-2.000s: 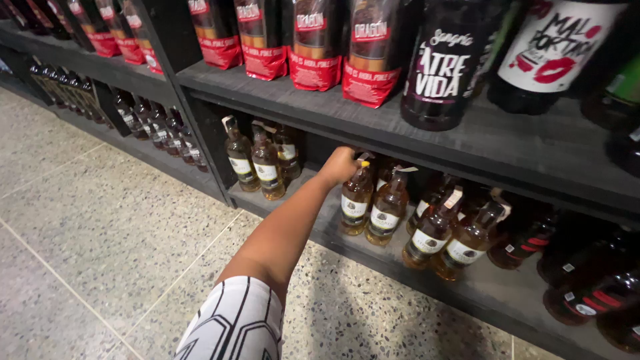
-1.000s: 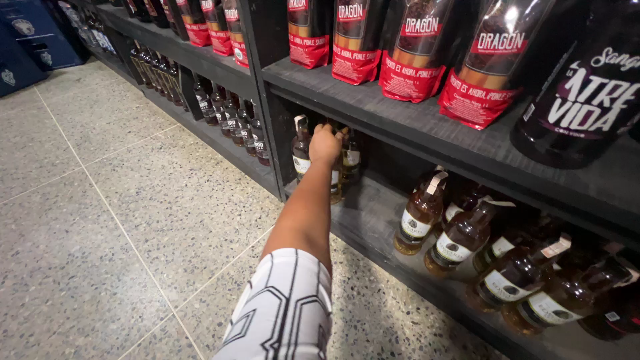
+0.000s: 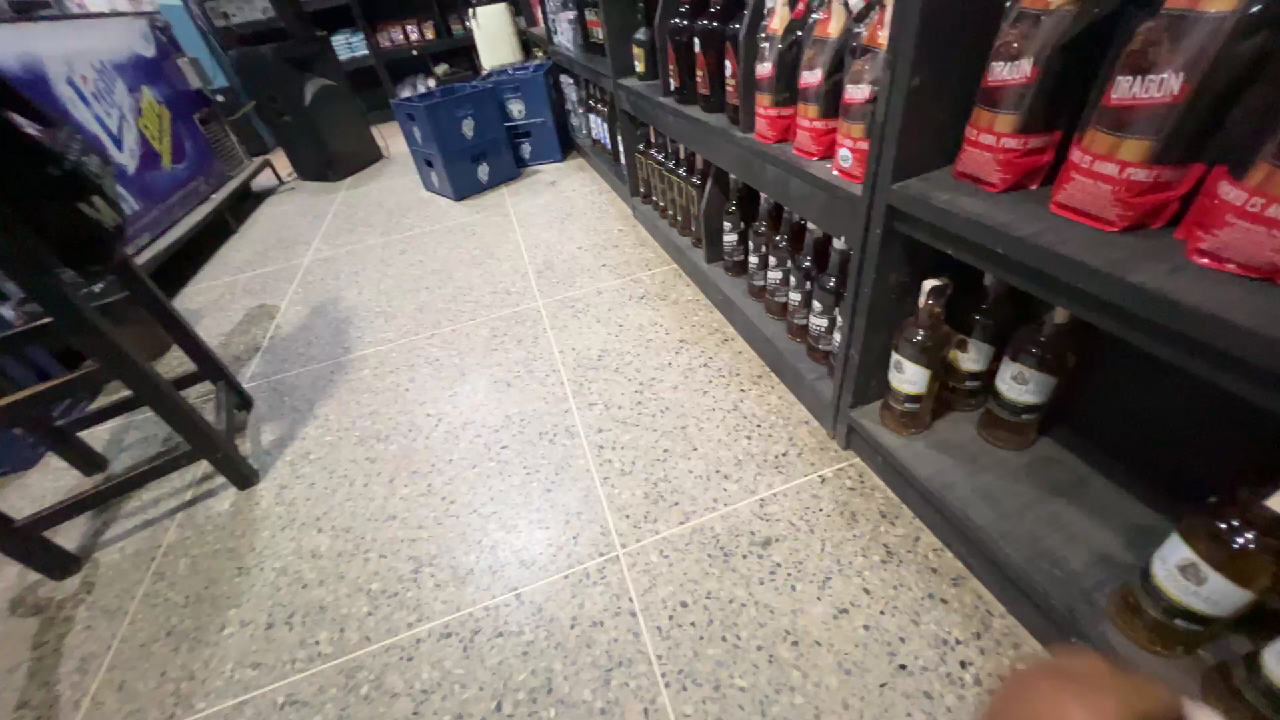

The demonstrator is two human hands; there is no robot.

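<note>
Only a blurred part of one hand shows at the bottom right edge, apparently my right hand (image 3: 1085,690); its fingers and anything in it cannot be made out. It is nearest to an amber glass bottle with a white label (image 3: 1195,580) at the lower right, beside another cut off by the edge. My left hand is not in view. Farther back in the same lower compartment, three similar bottles stand upright: one in front (image 3: 910,370), one behind (image 3: 970,355) and one at the right (image 3: 1025,385).
The black shelf unit (image 3: 870,250) runs along the right, with dark bottles (image 3: 780,265) below and red-based packs (image 3: 1130,150) above. Blue crates (image 3: 465,140) and a black speaker (image 3: 310,115) stand farther off. A dark wooden stool (image 3: 150,400) and purple freezer (image 3: 110,110) are left.
The view has swung left. The outstretched arm, whose hand was at the bottles by the compartment's left end, is no longer there; a blurred hand shows at the lower right.
</note>
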